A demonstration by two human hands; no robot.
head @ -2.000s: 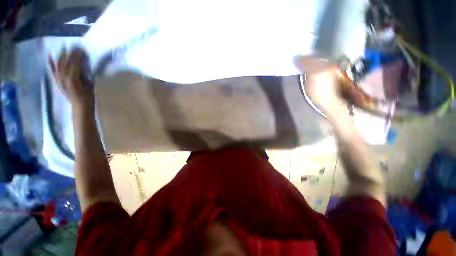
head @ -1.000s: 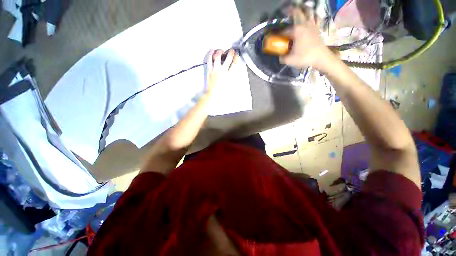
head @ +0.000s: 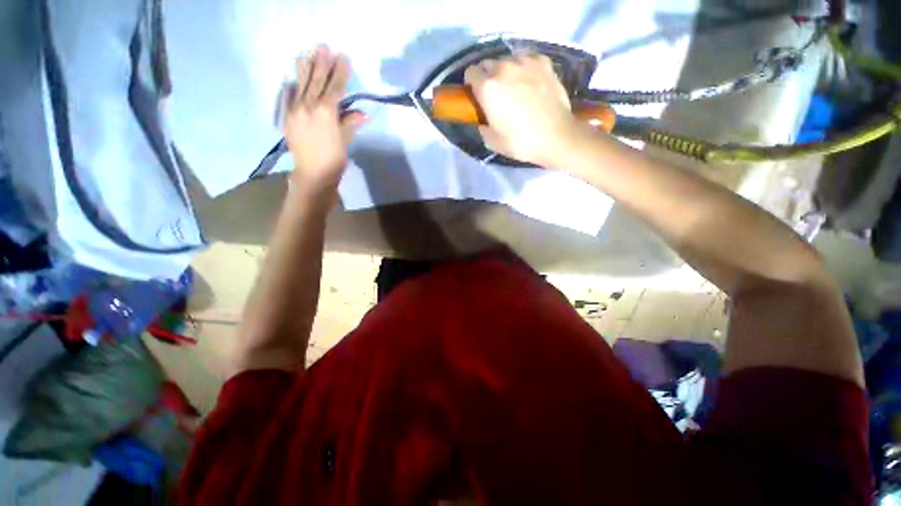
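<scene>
A white garment panel (head: 395, 163) lies across the pressing cover (head: 454, 233). A dark seam band (head: 380, 98) runs along it towards the iron's tip. The steam iron (head: 459, 138) stands on the panel with its point to the left. My right hand (head: 524, 104) is closed around its orange handle. My left hand (head: 318, 114) lies flat on the panel at the seam, left of the iron's tip, fingers spread. The part of the seam under the iron is hidden.
A stack of white panels with dark curved bands (head: 109, 222) hangs over the table's left side. A yellow-green steam hose (head: 771, 153) and a ribbed cord (head: 692, 96) run right from the iron. Cloth and bags (head: 84, 400) lie at lower left.
The iron in my right hand has moved left onto the panel and lies over the seam. My left hand has moved left along the seam. The view has shifted.
</scene>
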